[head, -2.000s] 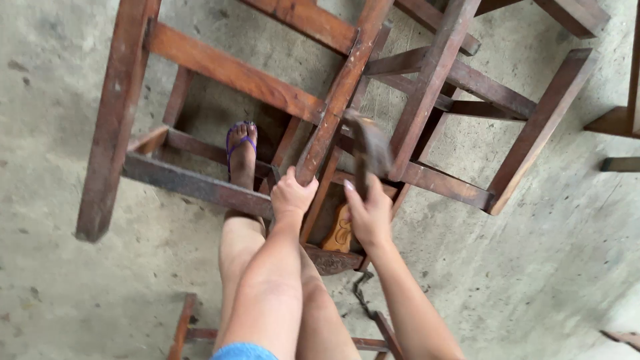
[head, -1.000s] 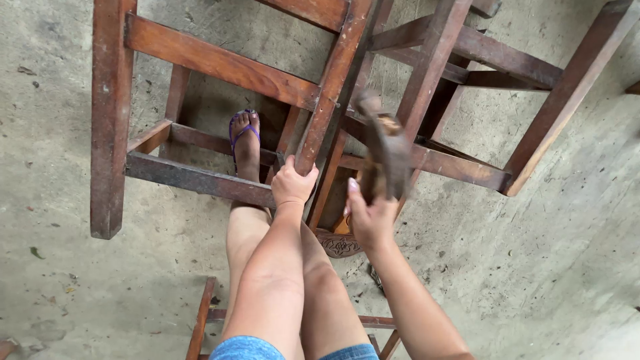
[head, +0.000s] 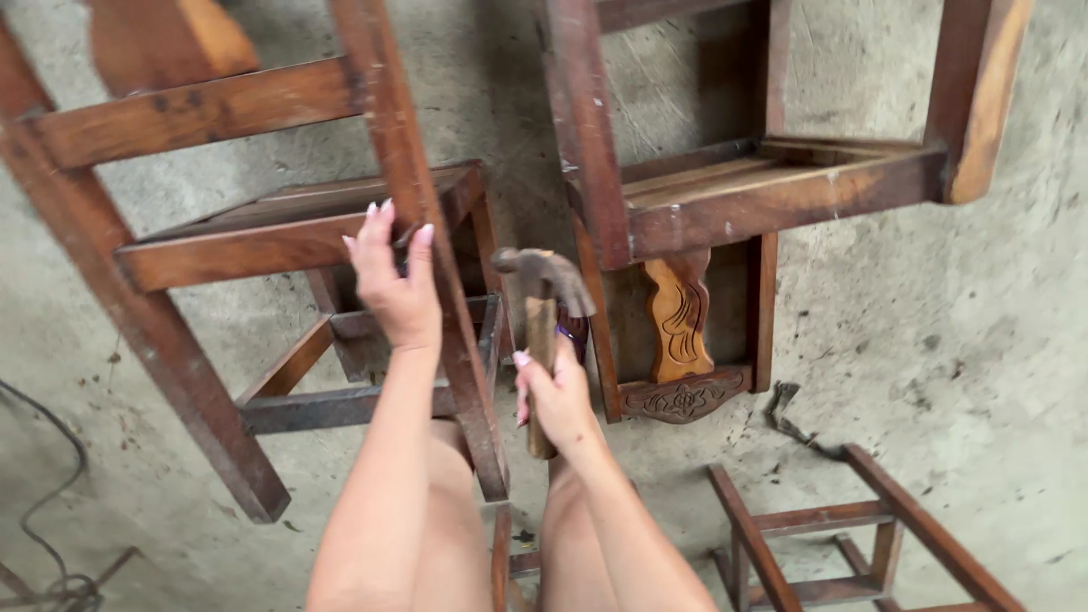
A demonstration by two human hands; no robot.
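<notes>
My right hand (head: 552, 387) grips the wooden handle of a claw hammer (head: 544, 280), its metal head up and the claw curving to the right. My left hand (head: 395, 280) is at a wooden chair (head: 242, 251), by the joint of the seat rail and the long back post, fingers spread and bent. A small dark thing shows between its thumb and fingers; whether it is held I cannot tell. The hammer head is just right of that post, apart from it.
Another wooden chair (head: 782, 204) lies at the right, with a carved back splat (head: 680, 323) beneath it. Lower right is a smaller wooden frame (head: 820, 518). A dark cable (head: 64, 476) lies on the concrete floor at the left. A foot in a purple-strapped sandal is partly behind the hammer.
My left hand has let go of the chair post's end and is now by the seat rail joint. The hammer remains in my right hand. The view has shifted strongly.
</notes>
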